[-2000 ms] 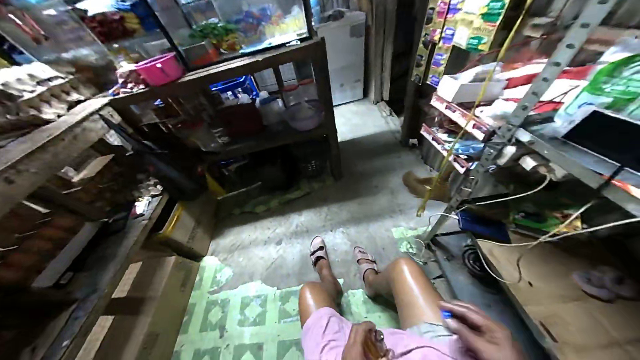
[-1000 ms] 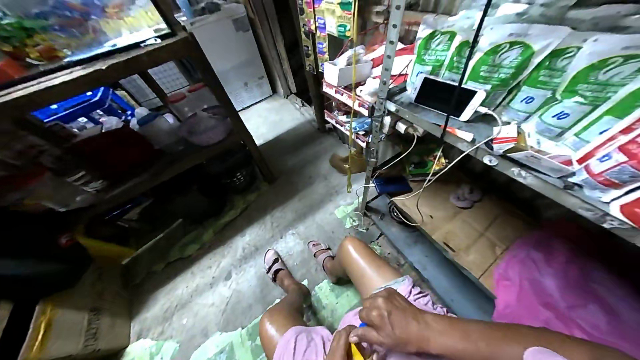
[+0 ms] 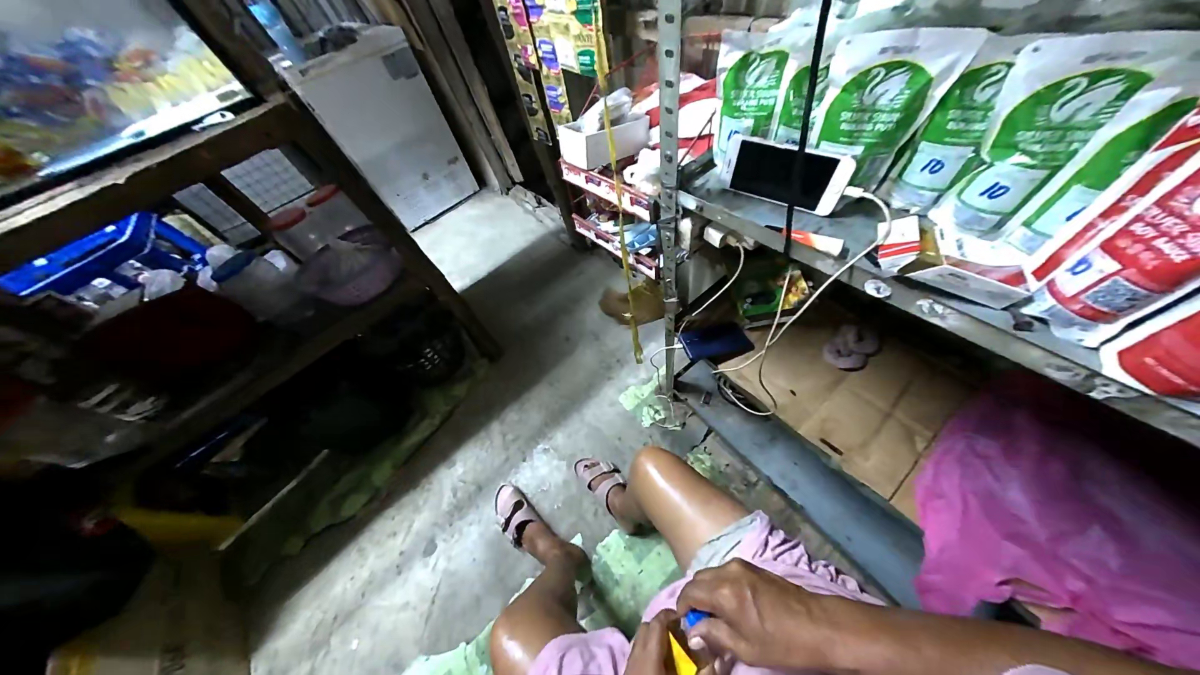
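Both hands are over my lap at the bottom of the head view. My left hand [image 3: 650, 647], partly cut off by the lower edge, grips a small yellow object [image 3: 682, 656] that may be a bottle or tube. My right hand [image 3: 750, 605] reaches across from the right, its fingers closed around a small blue part [image 3: 696, 619], apparently a cap, at the top of the yellow object. My fingers hide most of both; whether the blue part is seated on the yellow one cannot be told.
A metal shelf on the right holds a white smartphone [image 3: 789, 175] on a charging cable and several green-and-white pouches [image 3: 877, 103]. Below it lie cardboard [image 3: 844, 422] and a pink plastic bag [image 3: 1041, 506]. A wooden rack [image 3: 375, 220] with containers stands left; a white chest freezer [image 3: 384, 122] stands behind.
My right hand, apart from my left and holding something blue two seconds ago, has come in to meet my left hand. The view has swung to the right.
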